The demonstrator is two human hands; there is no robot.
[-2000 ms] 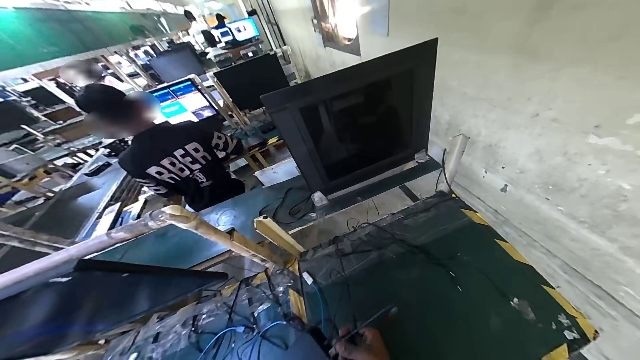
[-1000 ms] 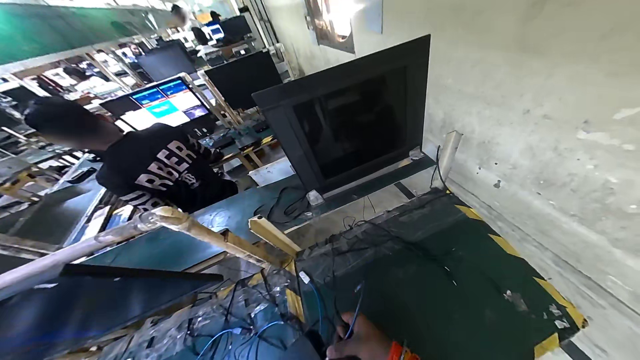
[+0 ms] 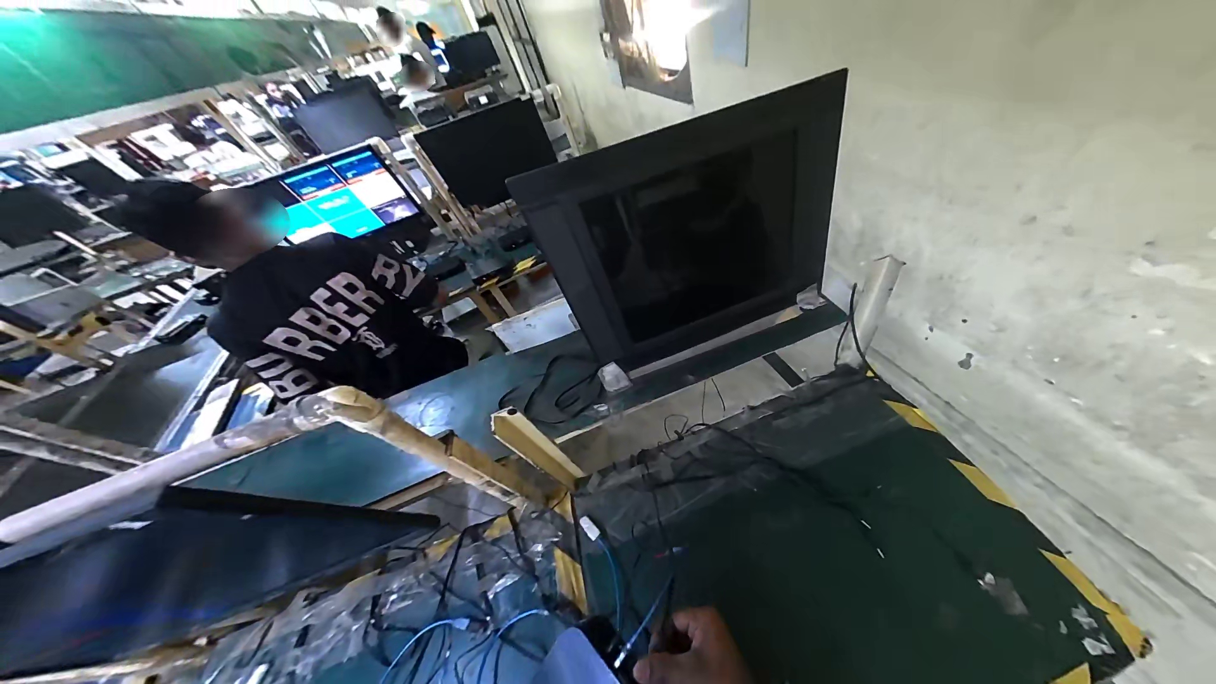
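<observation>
At the bottom edge of the head view, a hand (image 3: 698,646), which looks like my right hand, has its fingers curled round the lower end of a thin dark cable or tool (image 3: 667,594). Just left of it are blue cables (image 3: 613,579) and the corner of a grey-blue object (image 3: 578,657), cut off by the frame. My left hand is not in view. Beneath the hand lies the green mat (image 3: 807,570) of the bench, with black cables (image 3: 760,451) across its far part.
A large dark flat panel (image 3: 703,228) stands upright on the bench beyond, near the wall. A wrapped pipe rail (image 3: 237,432) crosses at left above a tilted dark screen (image 3: 190,570). A person (image 3: 332,313) in a black shirt sits by a lit monitor (image 3: 347,199). Yellow-black tape (image 3: 988,480) edges the mat.
The orange item seen beside my hand's wrist a second ago is out of view, and the hand sits lower in the frame. The person at left has shifted slightly.
</observation>
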